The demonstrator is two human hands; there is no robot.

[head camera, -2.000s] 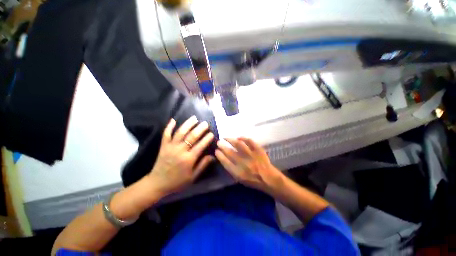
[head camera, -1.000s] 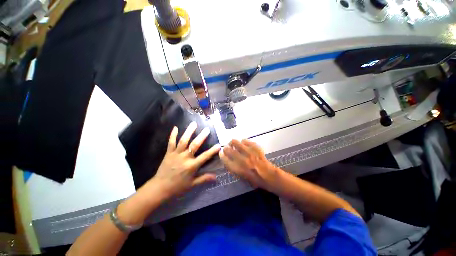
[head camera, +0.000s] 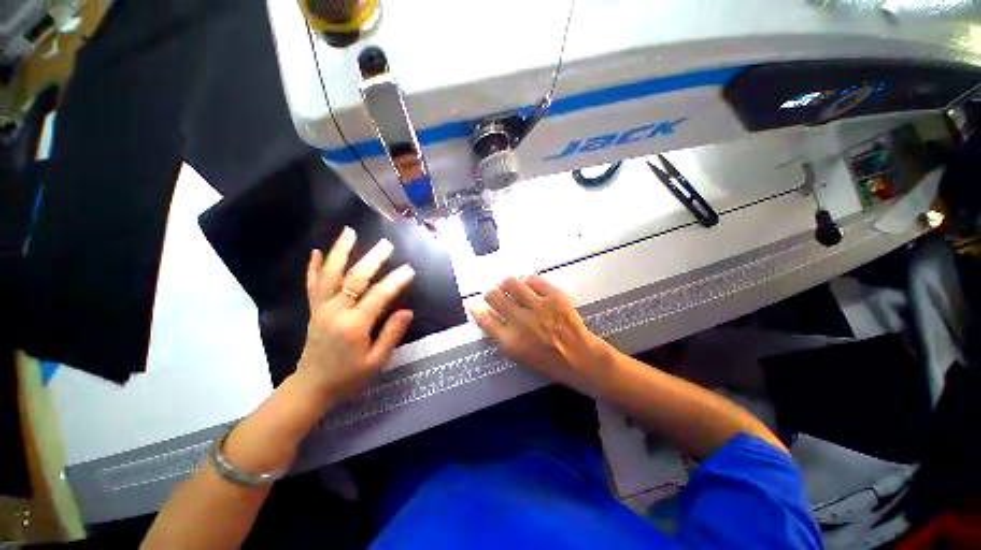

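Note:
A black cut panel (head camera: 282, 239) lies flat on the white machine table, its right edge by the lit presser foot (head camera: 443, 228). My left hand (head camera: 353, 322) lies on the panel with fingers spread, a ring on one finger. My right hand (head camera: 538, 328) rests at the panel's lower right corner, fingers together and pointing down; whether it pinches the cloth cannot be told. The white lockstitch sewing machine (head camera: 635, 102) stands over the work. The needle is lost in the glare.
A black stack of cut panels (head camera: 102, 215) lies at the left. Thread snips (head camera: 684, 191) and a dark scissors ring (head camera: 597, 174) lie behind the head. A printed ruler (head camera: 452, 371) runs along the front edge. Offcuts (head camera: 850, 397) are heaped below right.
The panel now lies flatter, with its right edge straight beside the foot. My left hand has moved left, away from my right hand. The whole view has shifted slightly.

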